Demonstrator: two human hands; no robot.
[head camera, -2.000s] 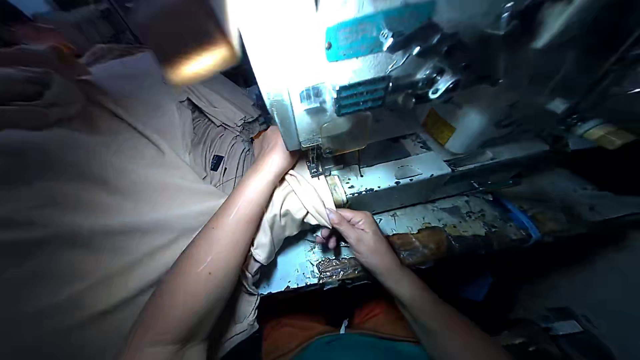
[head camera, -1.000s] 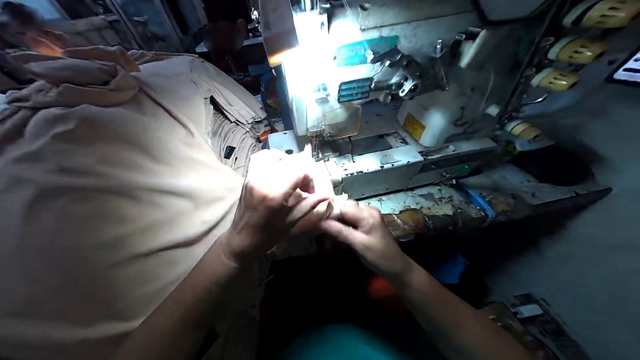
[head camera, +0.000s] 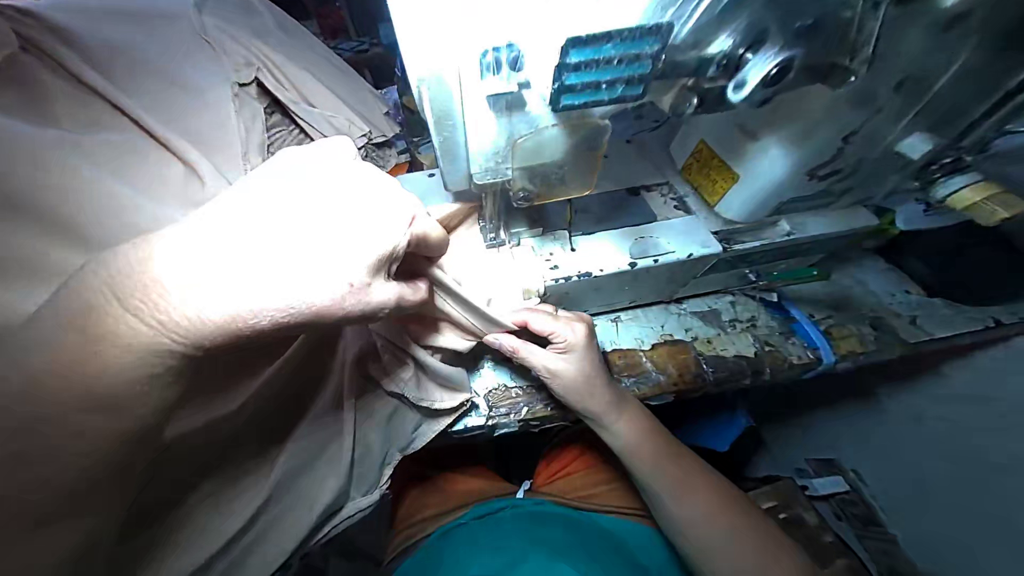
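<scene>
Beige fabric spreads over the left side and runs under the presser foot of an industrial sewing machine. Strong lamp light washes out my left hand, which pinches a folded edge of the fabric just left of the presser foot. Below and to the right of the foot, my right hand holds the lower end of that same fold between thumb and forefinger. The needle area is partly lost in glare.
The worn table edge, with peeling brown tape and a blue band, runs along the front of the machine bed. A yellow thread cone or knob is at the far right. Dark folded cloth lies low at the right.
Since one second ago, my hands have moved apart along the fold, the left one now up beside the presser foot. The view has come much closer to the machine.
</scene>
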